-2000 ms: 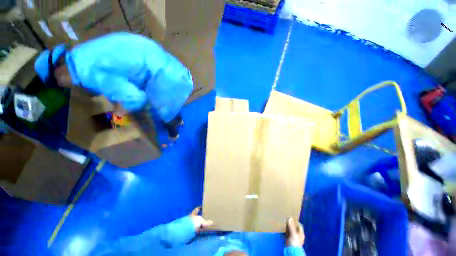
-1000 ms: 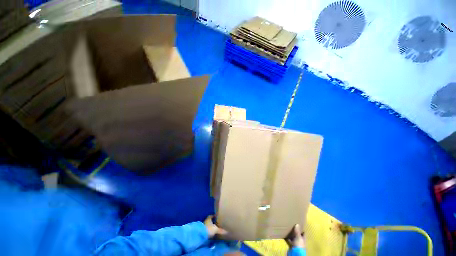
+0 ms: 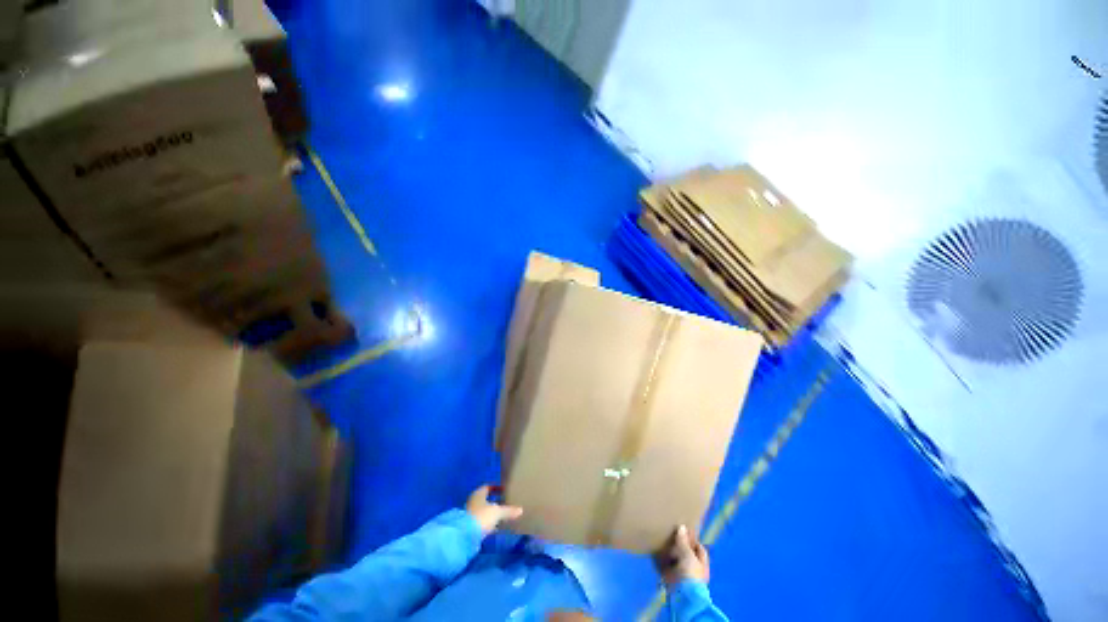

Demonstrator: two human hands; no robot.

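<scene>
A brown carton (image 3: 632,413) is held in front of me at the lower middle of the view, with a tape strip down its centre and a small white mark low on the tape. My left hand (image 3: 491,510) grips its near left corner. My right hand (image 3: 683,557) grips its near right corner. Another brown cardboard piece (image 3: 561,269) shows along the carton's left and far edges; I cannot tell if it is a separate box or a flap.
Flattened cartons (image 3: 778,231) lie on a blue pallet (image 3: 662,273) by the white wall (image 3: 778,97) with its round grille (image 3: 994,292). Wrapped carton stacks (image 3: 158,158) stand at the upper left, and a large carton (image 3: 152,462) at the lower left.
The view has turned, and the pallet stack appears nearer. The yellow trolley, the open carton and the other person have left the view. Both hands still hold the carton.
</scene>
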